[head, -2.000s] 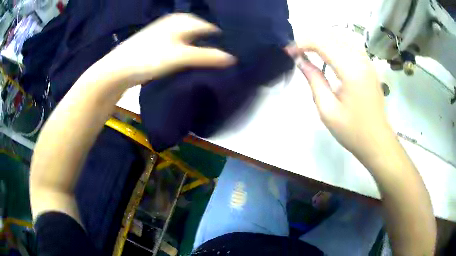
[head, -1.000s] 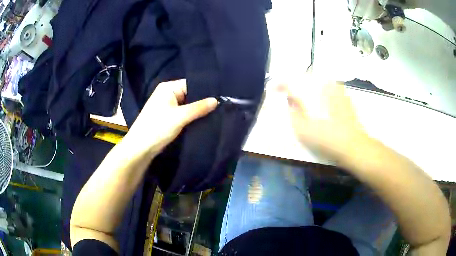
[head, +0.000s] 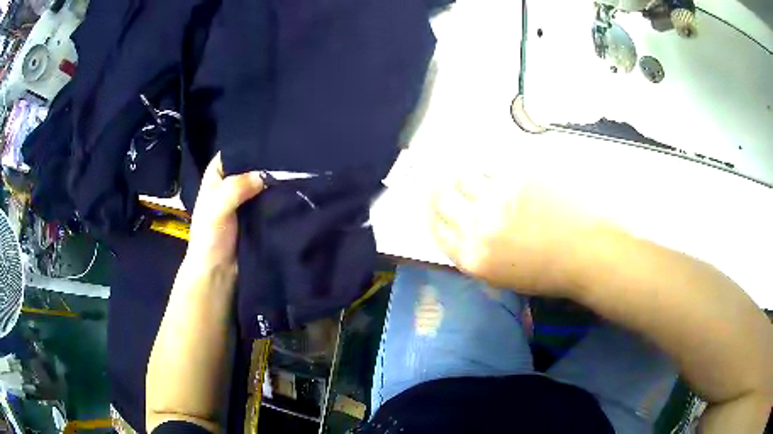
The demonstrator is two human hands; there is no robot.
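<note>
A dark navy garment piece lies across the left part of the white table and hangs over its front edge. My left hand pinches its cloth between thumb and fingers, beside a narrow white strip on the navy. A pale thread end lies just right of that strip. A small white print shows at the cloth's lower corner. My right hand is on the table right of the garment, apart from it. It is washed out by glare, and its fingers are hard to make out.
The sewing machine bed with round metal parts and a ribbed knob is at upper right. More navy cloth with a tangled whitish cord lies at left, by a yellow rail. A white fan stands at the left edge.
My left hand has moved left with the cloth, which now hangs flatter and shows the white print. My right hand has moved down and left. The machine bed's rounded corner has come into view.
</note>
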